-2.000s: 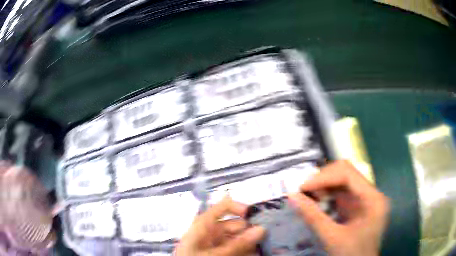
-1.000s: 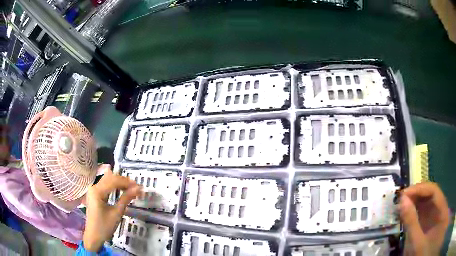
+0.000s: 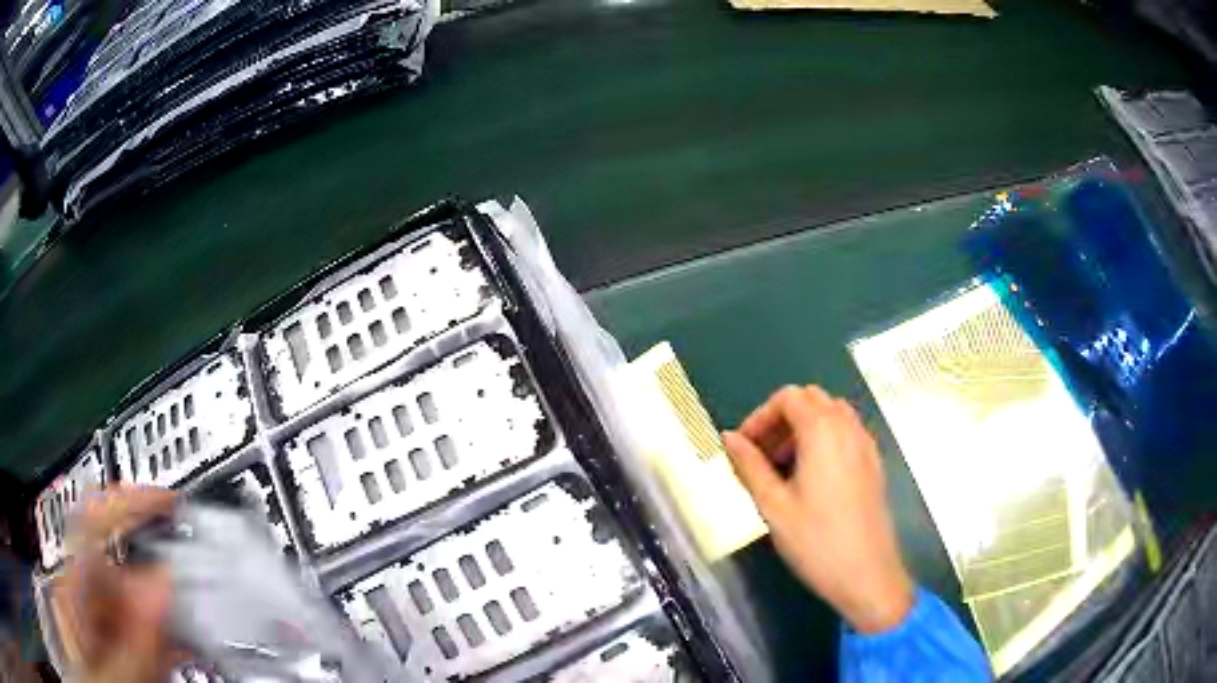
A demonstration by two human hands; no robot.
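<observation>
The black tray [image 3: 569, 420] holds silver-white device frames [image 3: 417, 434] in rectangular pockets. My left hand [image 3: 114, 580], blurred at the lower left, holds a device frame [image 3: 260, 580] with its grey face showing, above the tray. A pocket behind it looks dark and partly hidden. The narrow pale-yellow adhesive sheet [image 3: 687, 447] lies beside the tray's right edge. My right hand [image 3: 821, 507] is at this sheet's right edge with thumb and forefinger nearly together. Whether a small piece is between them cannot be seen.
Larger yellow sheets [image 3: 994, 454] in a clear sleeve lie at the right, beside crumpled blue film [image 3: 1114, 287]. A stack of filled trays [image 3: 240, 100] stands at the upper left. Tan cardboard [image 3: 868, 6] shows at the top edge. More trays [image 3: 1174, 154] show at the right edge.
The view has swung right, and the fan has left the picture. My left hand, earlier raised near the tray's left side, now holds a frame. My right hand has moved to the yellow sheet.
</observation>
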